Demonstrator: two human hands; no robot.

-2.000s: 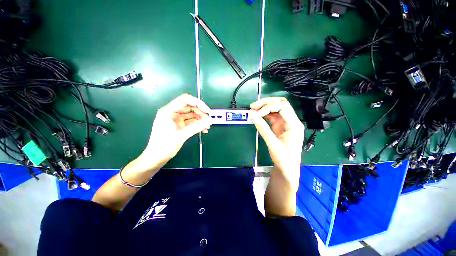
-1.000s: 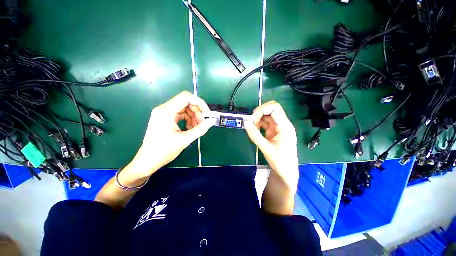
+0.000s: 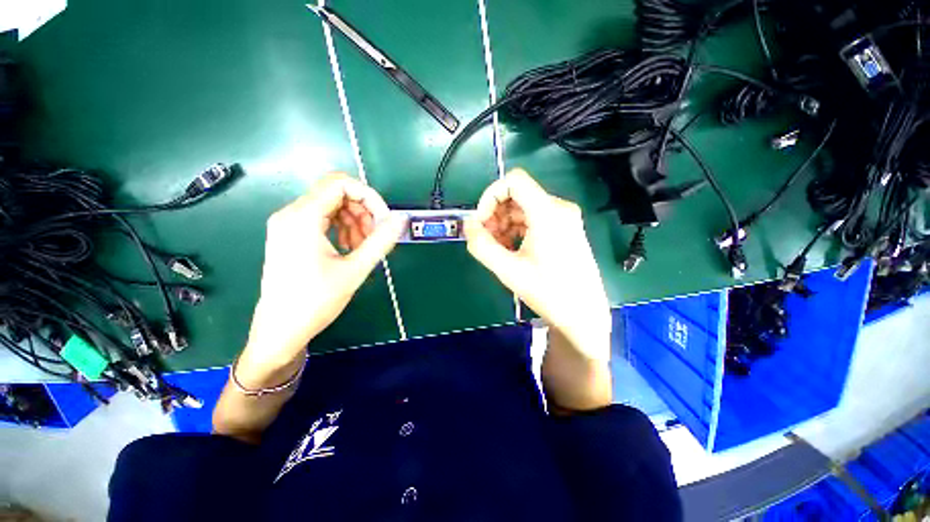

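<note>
A port module [image 3: 434, 215] with a pale face and a blue VGA socket [image 3: 435, 228] is held level between both hands above the green mat. My left hand [image 3: 324, 255] pinches its left end between thumb and fingers. My right hand [image 3: 532, 245] pinches its right end. The fingers cover both ends of the face. A black cable [image 3: 446, 163] runs from the module's back edge to a folded bundle [image 3: 602, 94] at the right.
A slim black knife-like tool [image 3: 390, 67] lies on the mat [image 3: 245, 92] beyond the hands. Black cable heaps lie at left [image 3: 51, 235] and right, with a green tag [image 3: 85, 358] on the left heap. A black bracket [image 3: 642, 184] lies right. Blue bins [image 3: 790, 357] stand below the near edge.
The view has turned and shifted, so the bench looks tilted. Both hands still hold the module; the fingers now cover more of its face than two seconds ago.
</note>
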